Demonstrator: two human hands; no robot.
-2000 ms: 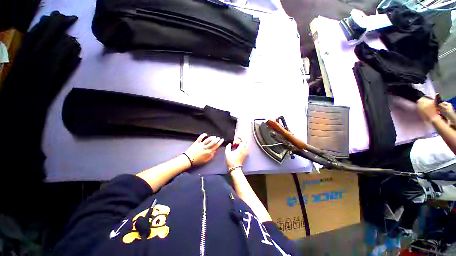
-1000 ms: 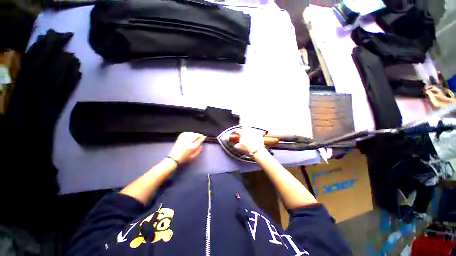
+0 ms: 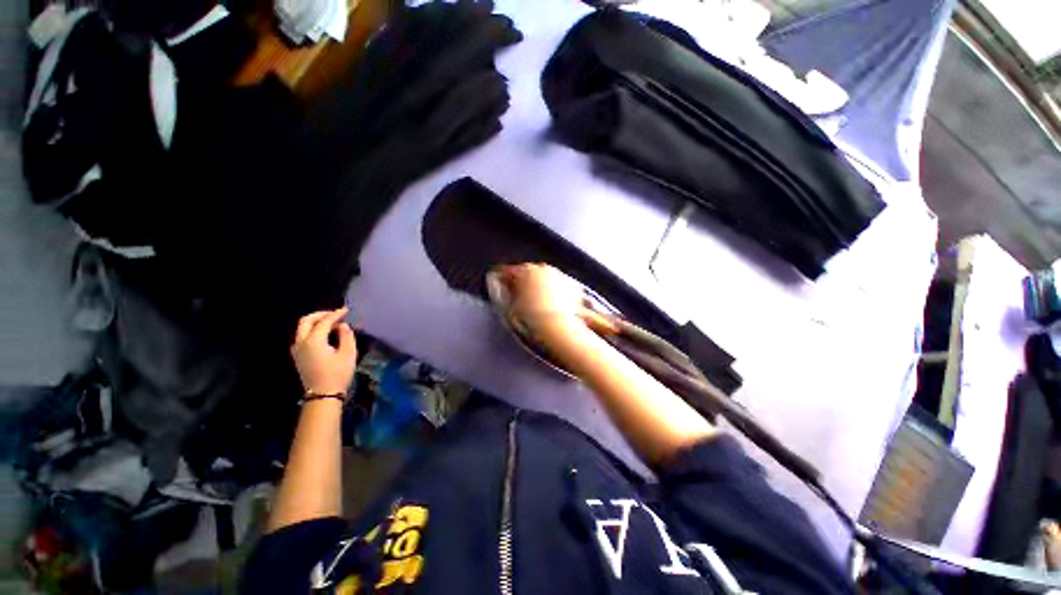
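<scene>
A long black garment piece (image 3: 559,258) lies flat and single on the lilac table cover (image 3: 803,349). My right hand (image 3: 539,301) is closed on the handle of the steam iron (image 3: 533,337), which rests on the rounded left end of the piece. My hand and forearm hide most of the iron. Its dark hose (image 3: 745,418) runs to the lower right over the cloth. My left hand (image 3: 327,351) is off the cloth, beside the left front table edge, fingers loosely curled with nothing visible in it.
A thick pressed stack (image 3: 710,140) lies at the far side. A ragged black pile (image 3: 407,105) drapes over the left edge. A thin marking strip (image 3: 667,238) lies near the stack. The iron rest (image 3: 916,479) is at the right. Clothes are heaped at the left.
The view has turned left. My right hand took the iron from the table and has moved it along the piece from its right end to its left end. My left hand has left the cloth.
</scene>
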